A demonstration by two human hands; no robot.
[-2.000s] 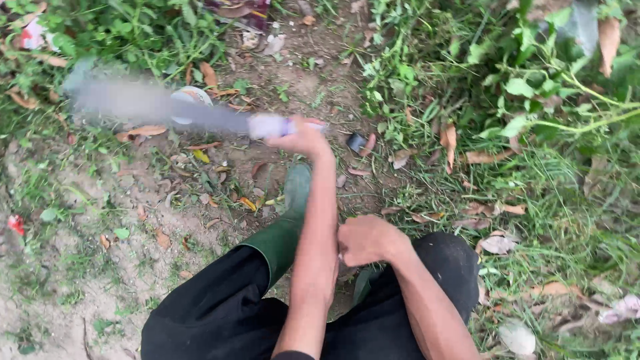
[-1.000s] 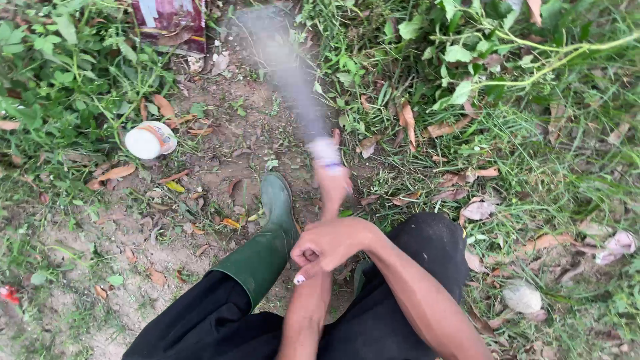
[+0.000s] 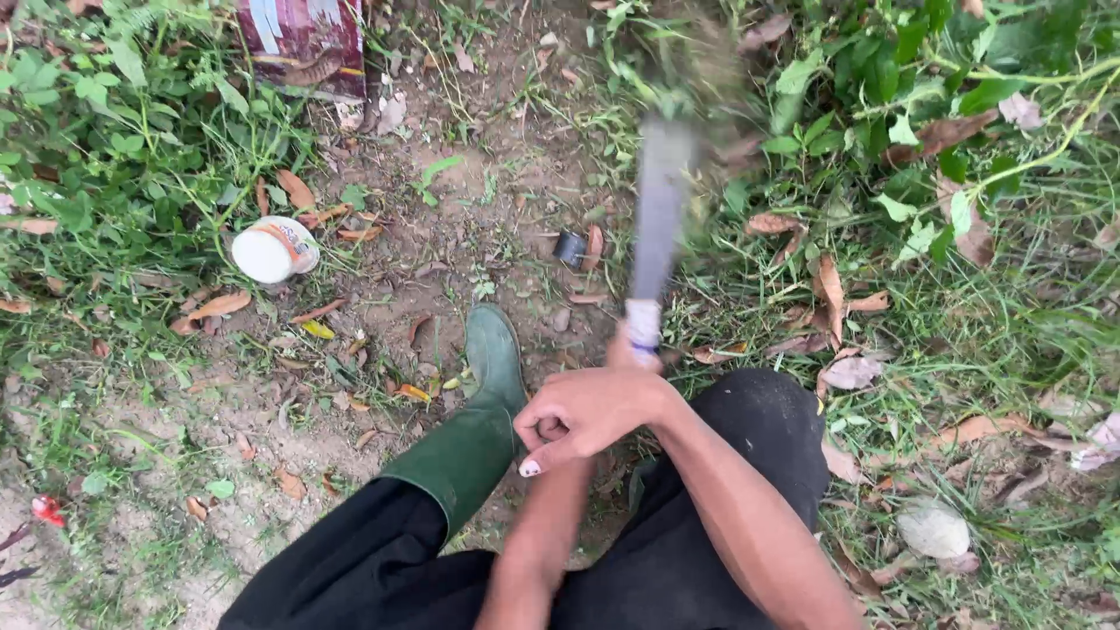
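A machete [image 3: 661, 210] with a wide, motion-blurred blade and a pale wrapped handle points away from me, its tip at the green weeds [image 3: 700, 74] right of the dirt strip. My left hand [image 3: 626, 352] is shut on the handle, partly hidden behind my right hand. Curled loosely, with the thumb apart from the fingers, my right hand [image 3: 595, 413] crosses over my left forearm and shows nothing in it. Cut or flattened grass lies beside the blade, and the weeds near the tip are blurred.
My green rubber boot [image 3: 494, 359] and black-trousered knee [image 3: 770, 429] are close below the blade. A white plastic tub [image 3: 276, 249], a black cap-like piece [image 3: 570, 249], a maroon printed packet [image 3: 306, 44], leafy plants [image 3: 971, 96] and a pale stone [image 3: 933, 528] lie around.
My left hand has swung the machete from pointing left, across the dirt, to pointing up at the weeds on the right. My right hand has stayed near my left forearm.
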